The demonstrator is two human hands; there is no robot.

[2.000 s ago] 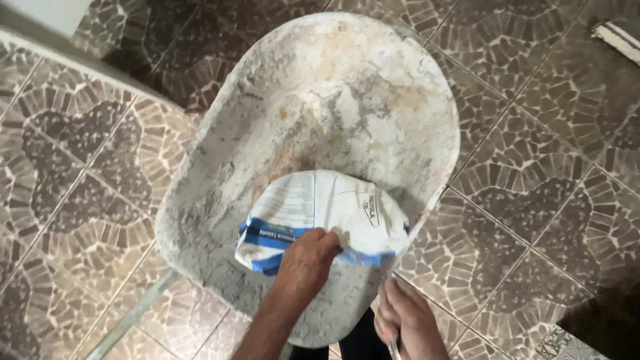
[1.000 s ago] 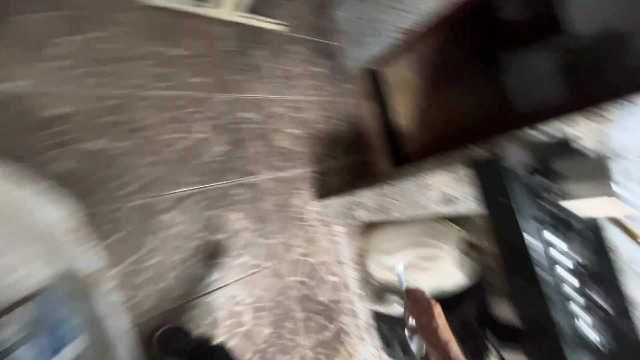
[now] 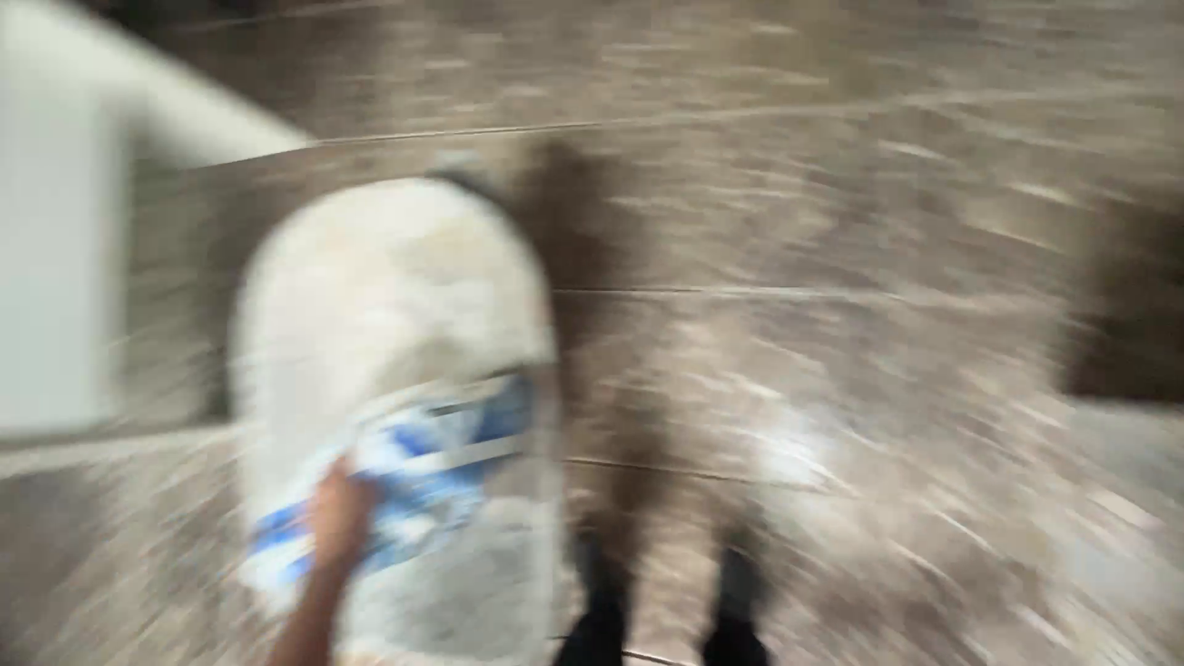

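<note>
Motion blurs the whole head view. My left hand (image 3: 340, 513) is on a white and blue bag (image 3: 421, 490), its fingers closed about the bag's left part. The bag lies crumpled in a cement-crusted wheelbarrow tray (image 3: 398, 268), across its lower half. Grey material shows in the tray below the bag. My right hand is outside the frame.
Tiled floor (image 3: 832, 370) lies around the tray. A white panel or door (image 3: 55, 259) stands at the far left. My feet (image 3: 601, 573) are right of the tray, at the bottom. A dark shape (image 3: 1133, 314) is at the right edge.
The view has swung strongly, back to the tray. One second ago a hand held a small light-coloured tool near a round container; that hand and container are now out of view.
</note>
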